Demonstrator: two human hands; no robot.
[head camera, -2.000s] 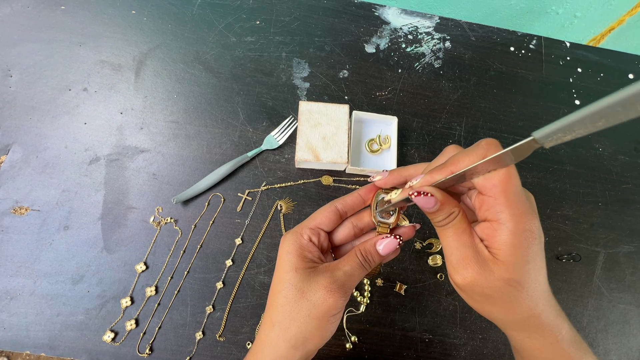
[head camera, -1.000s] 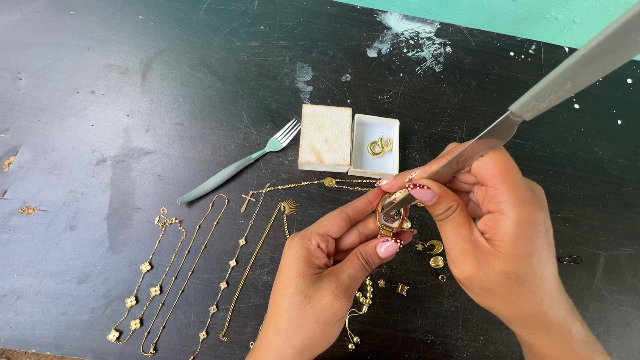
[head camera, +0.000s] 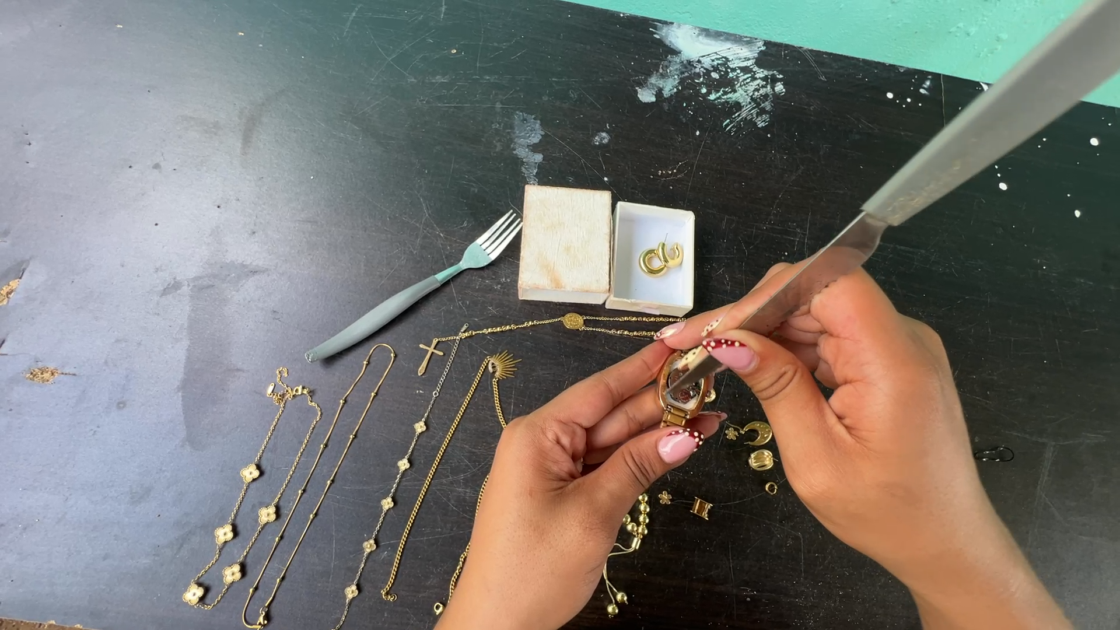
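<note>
My left hand (head camera: 569, 490) grips a gold-coloured wristwatch (head camera: 675, 411) between thumb and fingers, its case turned up with small inner parts showing. My right hand (head camera: 840, 402) holds a table knife (head camera: 814, 284) low on its blade, the grey handle rising to the upper right. The knife's tip reaches into the watch case. Part of the watch band is hidden by my fingers. Just beyond the hands stands a small white box (head camera: 687, 302) with gold earrings (head camera: 658, 258) inside, beside its lid (head camera: 564, 245).
A fork (head camera: 376, 319) with a grey handle lies left of the lid. Gold necklaces, among them a clover-motif one (head camera: 267, 514) and a cross pendant (head camera: 429, 357), lie at the left and centre. A beaded bracelet (head camera: 643, 516) and small charms (head camera: 761, 459) lie near my hands on the dark table (head camera: 175, 175).
The knife's handle has swung to a steeper angle since the first frame, its tip staying at the watch. My left hand keeps hold of the watch.
</note>
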